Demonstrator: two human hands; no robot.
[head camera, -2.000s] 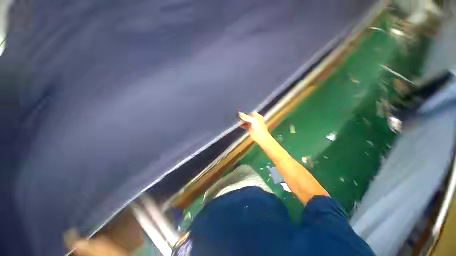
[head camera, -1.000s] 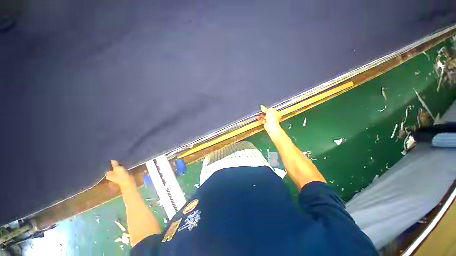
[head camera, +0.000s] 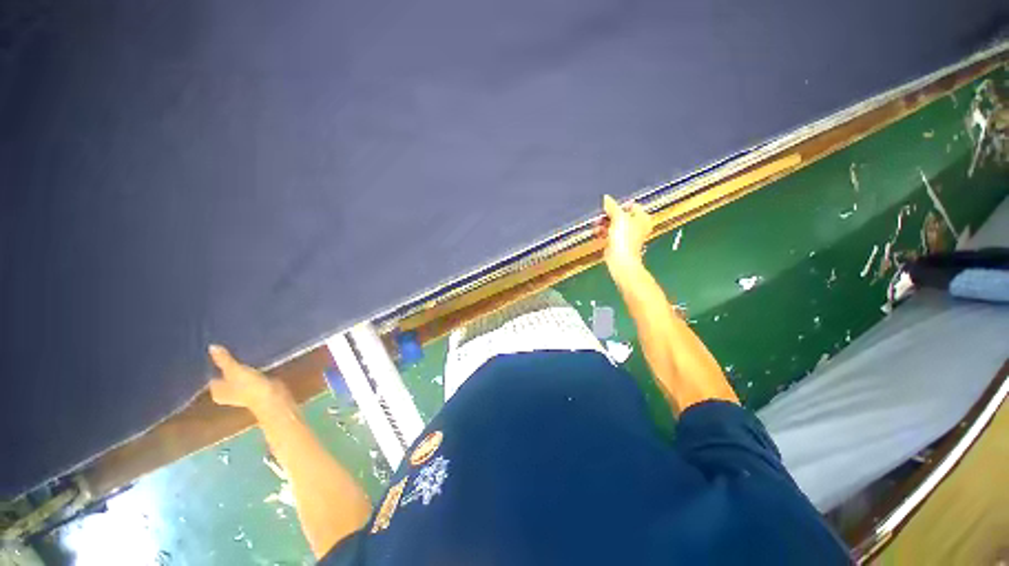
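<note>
The navy fabric ply covers the table, its pale edge running diagonally along the near side. My left hand grips that edge at the left, thumb on top of the cloth. My right hand pinches the edge near the middle, fingers partly hidden underneath. The pale, striped selvedge edges of the lay show between my hands and beyond the right one. A thin yellowish wooden stick lies along the table edge, passing by my right hand.
A white-silver metal rail with blue end pieces juts out from the table edge towards me. The green floor has scattered scraps. Grey-white cloth hangs beside a mustard-yellow surface at the lower right. Metal parts show at far left.
From a blurred, slanted view, the table edge has come into clear sight. Since one second ago, my left hand has shifted slightly left and my right hand slightly right and up along the edge.
</note>
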